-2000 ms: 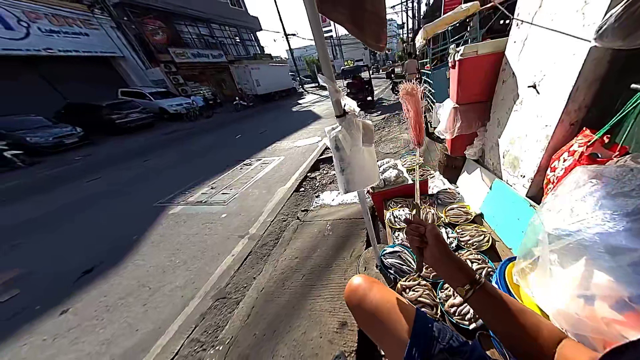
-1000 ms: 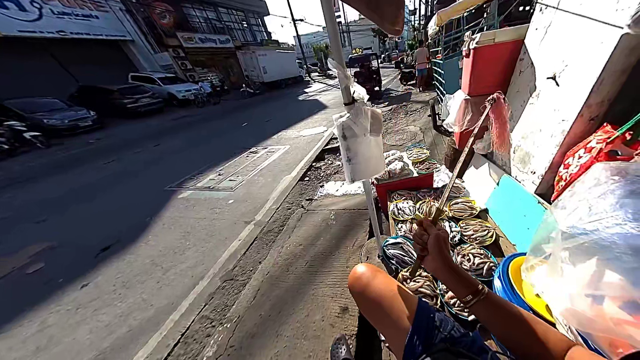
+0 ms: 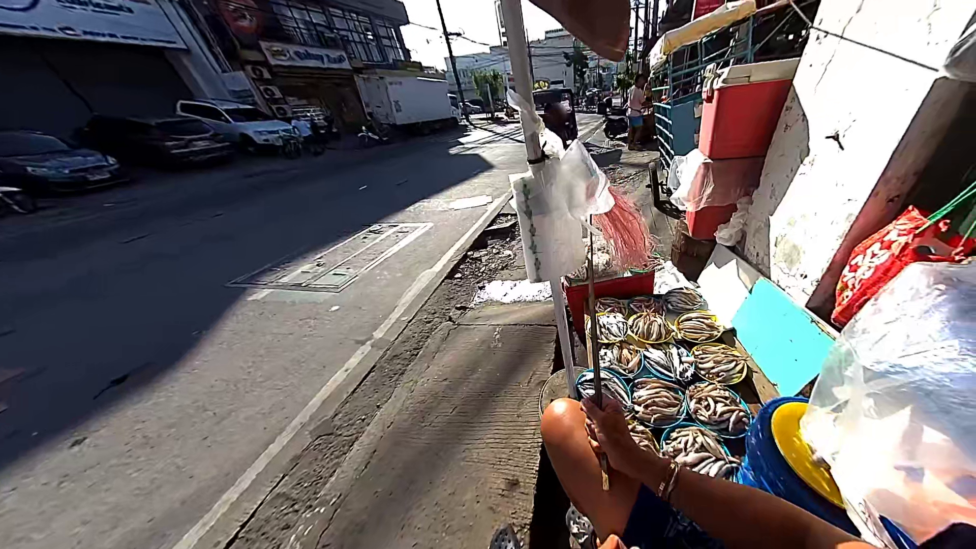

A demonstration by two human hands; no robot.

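My right hand (image 3: 610, 435) grips a thin wooden stick (image 3: 592, 328) close to its lower end, beside my bent knee. Pink plastic strips (image 3: 625, 232) hang at the stick's top, partly behind a clear plastic bag (image 3: 583, 179) tied to a metal pole (image 3: 518, 76). Under and beyond the hand, small fish lie in rows of round plastic baskets, such as a blue-rimmed one (image 3: 658, 402) and a yellow-rimmed one (image 3: 719, 364). My left hand cannot be made out; a small patch of skin shows at the bottom edge.
White plastic bags (image 3: 537, 229) hang on the pole. At right are a turquoise board (image 3: 785, 335), a blue tub (image 3: 770, 450), a large clear bag (image 3: 900, 396) and a red cooler (image 3: 743, 114). A person (image 3: 635, 110) stands farther back. Parked vehicles line the road's far side.
The stick has swung from upright to a lean right, then back left, its pink strips now by the pole. My right hand keeps hold of it near my knee.
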